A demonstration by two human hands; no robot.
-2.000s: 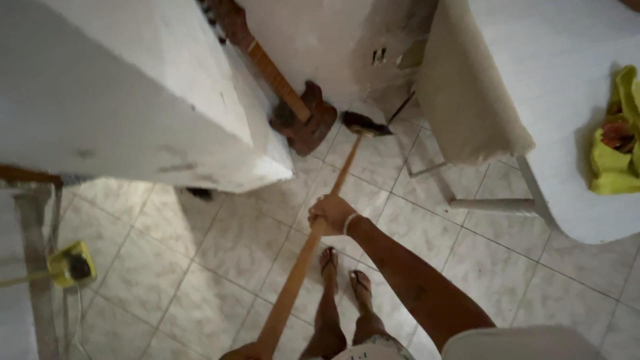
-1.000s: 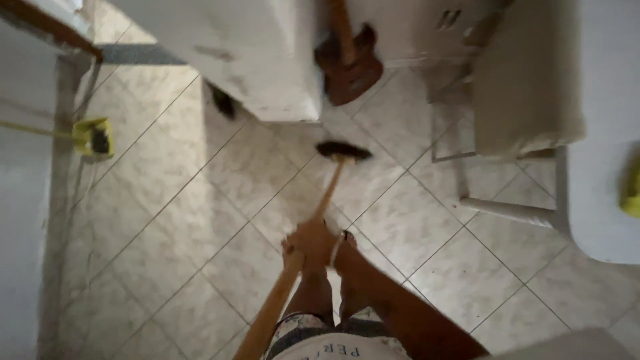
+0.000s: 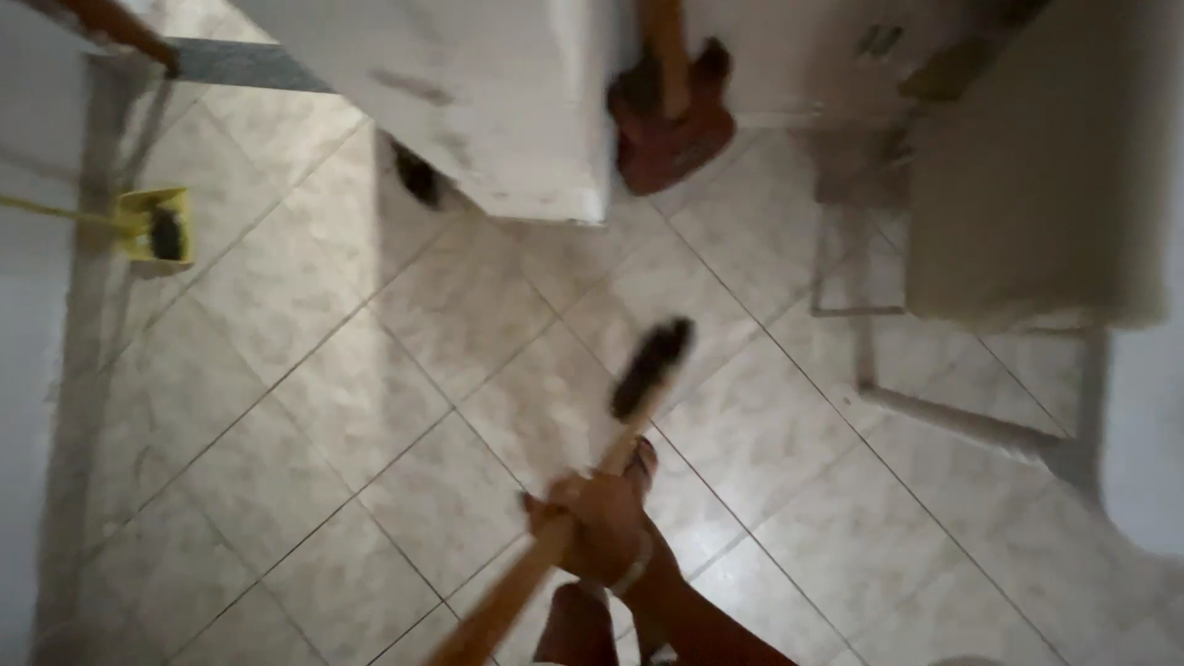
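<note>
My right hand (image 3: 597, 523), with a pale band at its wrist, is closed around the wooden handle (image 3: 504, 592) of a broom at the lower middle. The handle slants from the bottom edge up to the right. Its dark bristle head (image 3: 652, 368) is blurred, tilted, and over the floor tiles just ahead of my foot (image 3: 641, 462). My left hand is out of view, and the upper end of the handle is cut off by the bottom edge.
A yellow dustpan (image 3: 155, 227) with dark debris lies at left. A white wall end (image 3: 518, 120) juts in, with a dark object (image 3: 416, 176) at its base. An electric guitar (image 3: 675, 129) leans behind it. A covered chair (image 3: 1027, 185) and a white table (image 3: 1147, 416) stand at right.
The broom head has come back from beside the guitar toward my feet and has turned to a slant. My right hand stays on the handle. The view has shifted.
</note>
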